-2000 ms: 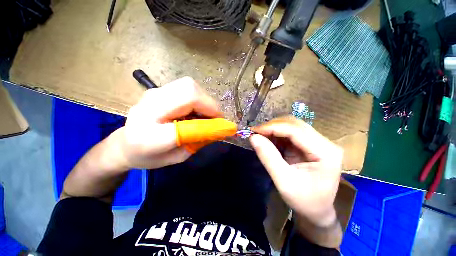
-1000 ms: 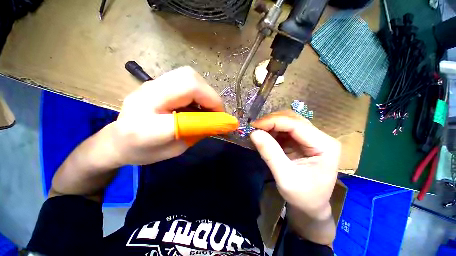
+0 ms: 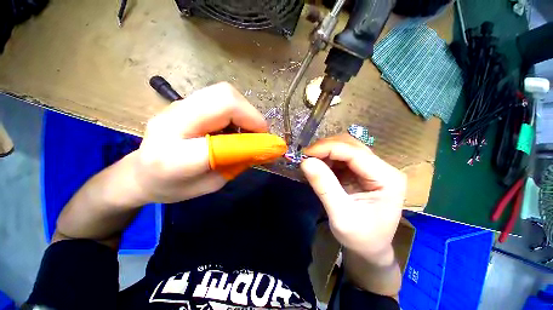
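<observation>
My left hand, with orange finger cots, grips a black cable whose thick connector end sticks out behind the hand. Small wire ends show at its fingertips. My right hand pinches a tiny circuit board between thumb and forefinger, against the wire ends. The soldering iron points down, its dark tip at or just above the joint. The curved solder feed tube ends just left of the tip. Exact contact is too small to tell.
Loose small boards lie right of the iron, with a round pad behind it. Striped PCB panels, a black cable bundle and red-handled pliers are on the right. A black fan stands behind. Blue bins are below.
The whole view has shifted slightly. Both hands stay together under the iron tip, with only small fingertip movement.
</observation>
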